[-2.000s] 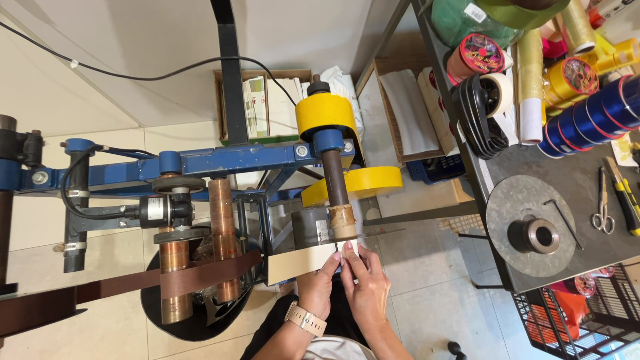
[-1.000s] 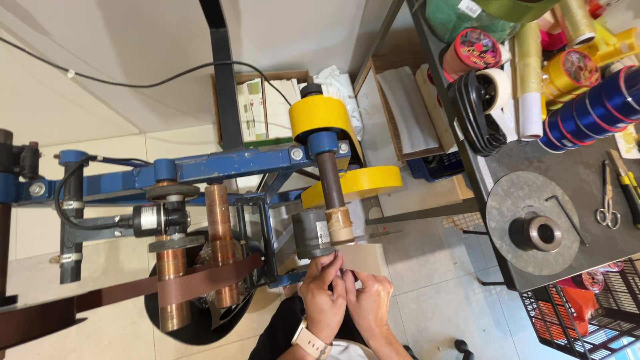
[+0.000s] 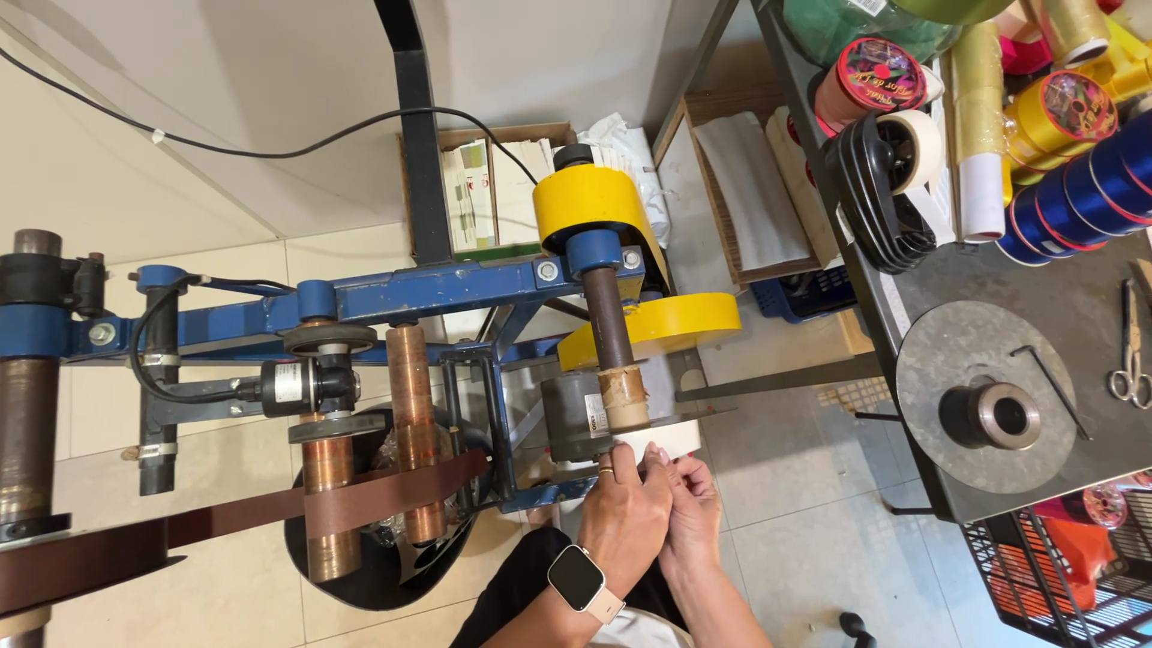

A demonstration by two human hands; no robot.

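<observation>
My left hand [image 3: 625, 508] and my right hand [image 3: 691, 504] meet at a white roll or strip [image 3: 661, 438] at the end of the machine's shaft [image 3: 605, 315]. The left fingers press on its near edge; the right fingers are curled beside them, and what they pinch is unclear. Just behind the strip, a cardboard core [image 3: 624, 391] sits on the shaft, with a thin metal disc edge [image 3: 711, 416] beside it. Brown ribbon [image 3: 360, 504] runs over copper rollers [image 3: 414, 414] at the left, its loose end near the blue frame [image 3: 423, 295].
Yellow belt guards [image 3: 589, 202] stand above the shaft. A dark bin [image 3: 387, 589] sits under the rollers. The workbench [image 3: 940, 288] at right holds a metal flange disc [image 3: 936, 360], a hex key [image 3: 1048, 387], scissors [image 3: 1129, 360], a tape dispenser [image 3: 868, 198] and ribbon spools [image 3: 1071, 202]. A plastic crate [image 3: 1008, 549] stands below.
Two seconds ago a pale strip extended left of the shaft end, then it showed to the right. Now it lies close under the core. My hands have stayed near the shaft end.
</observation>
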